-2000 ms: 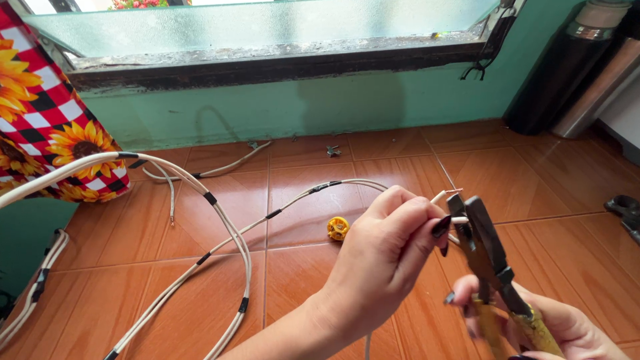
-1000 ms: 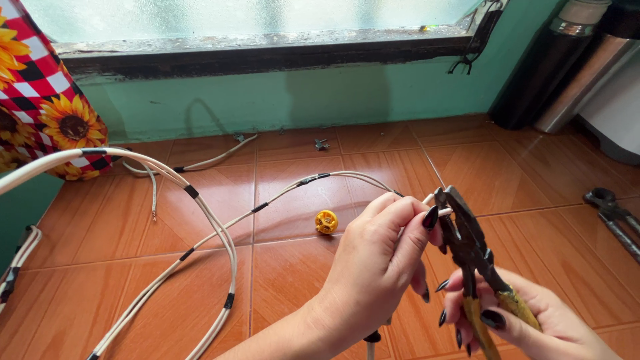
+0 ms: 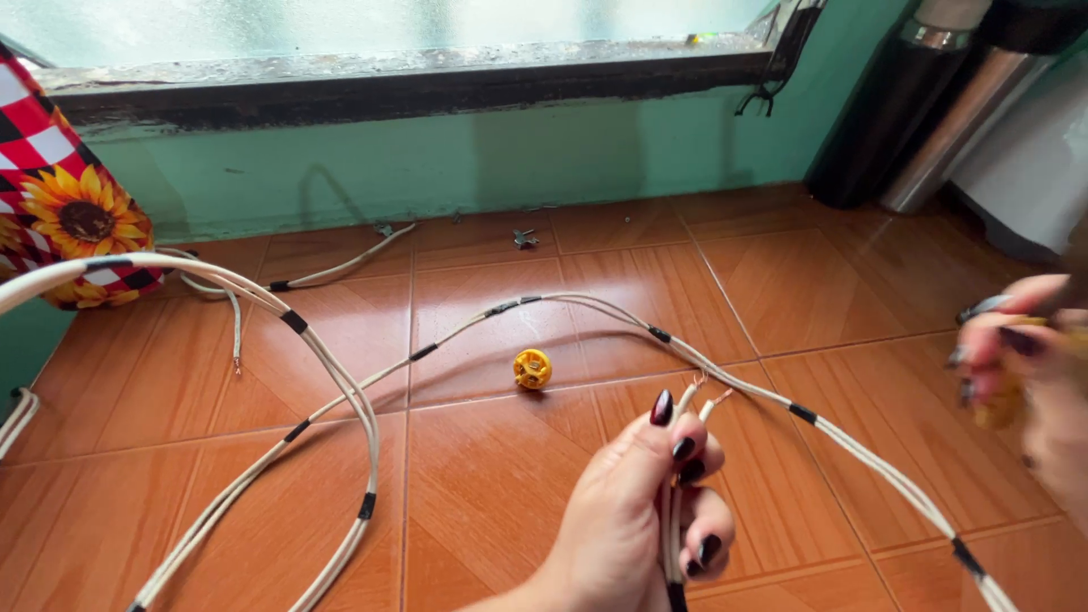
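Note:
My left hand (image 3: 642, 510) grips a pair of white insulated wires (image 3: 671, 531); their two stripped ends, with bare copper strands, stick up past the fingertips. Blurred at the right edge, my right hand (image 3: 1033, 365) is closed around the yellowish handles of the pliers (image 3: 1003, 391), whose jaws cannot be made out. A small round yellow plastic part (image 3: 533, 370) with metal pieces inside lies on the tiles, up and left of my left hand. Behind it arches a long white two-wire cable (image 3: 595, 304), bound at intervals with black tape, which loops at the left.
Small metal pieces (image 3: 525, 239) lie near the green wall. Another cable end (image 3: 236, 340) with bare strands lies at the left, beside a sunflower-print cloth (image 3: 85, 212). A black flask (image 3: 880, 110) and a steel one (image 3: 969, 127) stand at the back right, below the window's level.
My right hand has moved the pliers away from the wire ends to the right edge. My left hand has come lower, still holding the wires, whose bare strands now show.

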